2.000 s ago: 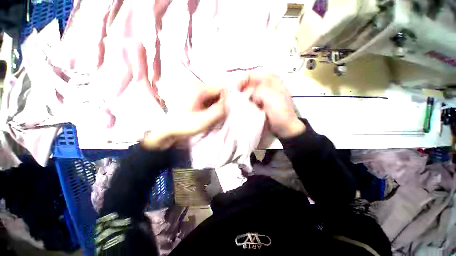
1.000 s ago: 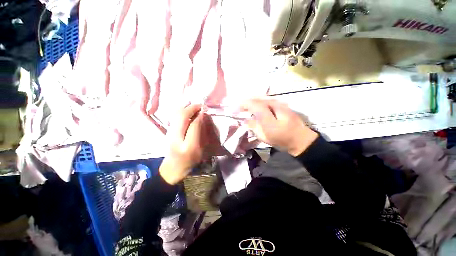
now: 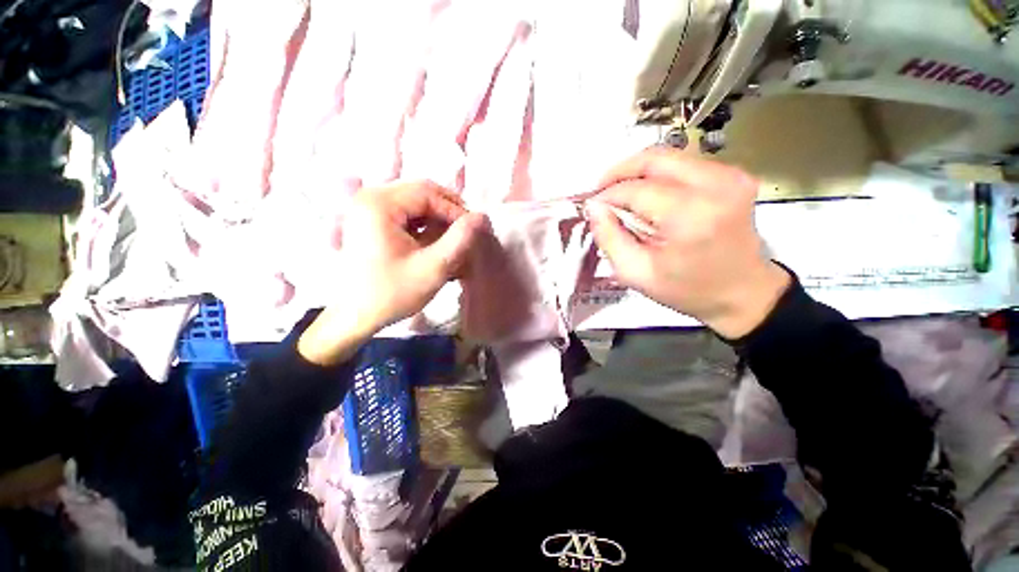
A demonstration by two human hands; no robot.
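A pale pink garment panel [image 3: 369, 101] lies in folds over the table left of the sewing machine [image 3: 883, 67]. My left hand [image 3: 408, 251] pinches the edge of the pink cloth between thumb and fingers. My right hand [image 3: 682, 229] pinches the same edge further right, just below the presser foot area [image 3: 691, 132]. A smaller pink piece [image 3: 514, 279] hangs between my hands over the table's near edge, with a paler strip below it. The cloth edge is stretched between both hands. Whether the small piece is joined to the panel cannot be told.
The white table [image 3: 883, 240] runs right, with a slim green tool [image 3: 982, 229] at its end. Blue crates [image 3: 380, 413] stand below the table and behind at left. Bunched pink cloth [image 3: 129, 268] hangs at the left. More pink cloth [image 3: 950, 380] lies at lower right.
My hands have moved apart and slightly up, drawing the cloth edge between them. The small piece now hangs flatter. The view has shifted, bringing more of the machine into the picture than at first.
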